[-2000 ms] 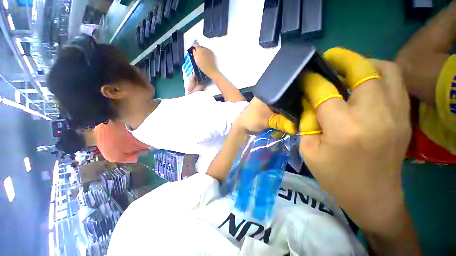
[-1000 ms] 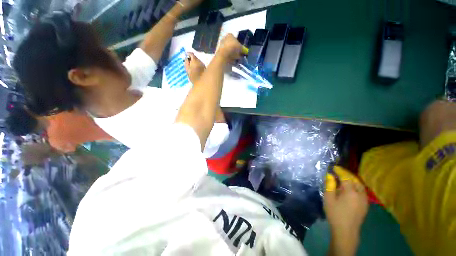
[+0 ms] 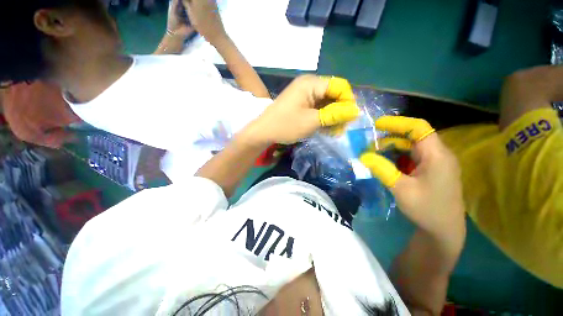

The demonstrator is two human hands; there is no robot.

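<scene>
A small piece of clear-blue protective film (image 3: 359,143) is between my two hands, in front of the bench edge. My left hand (image 3: 308,110) wears yellow finger cots and pinches the film from the left. My right hand (image 3: 426,176) also wears yellow finger cots; its finger and thumb are around the film's right side, and clear-blue film hangs below them. The hands are close but look apart. Blur hides the exact contact.
Dark devices (image 3: 369,15) lie in a row on the green bench (image 3: 420,52), with another device (image 3: 483,26) farther right. White paper (image 3: 271,34) lies at left. Crumpled clear film (image 3: 321,163) is below the bench edge. A person in white is left; a yellow sleeve (image 3: 525,142) is right.
My left hand has come back from the devices on the bench with the film. My right hand has risen to meet it. The view has shifted, and the neighbour's hands are now at the top.
</scene>
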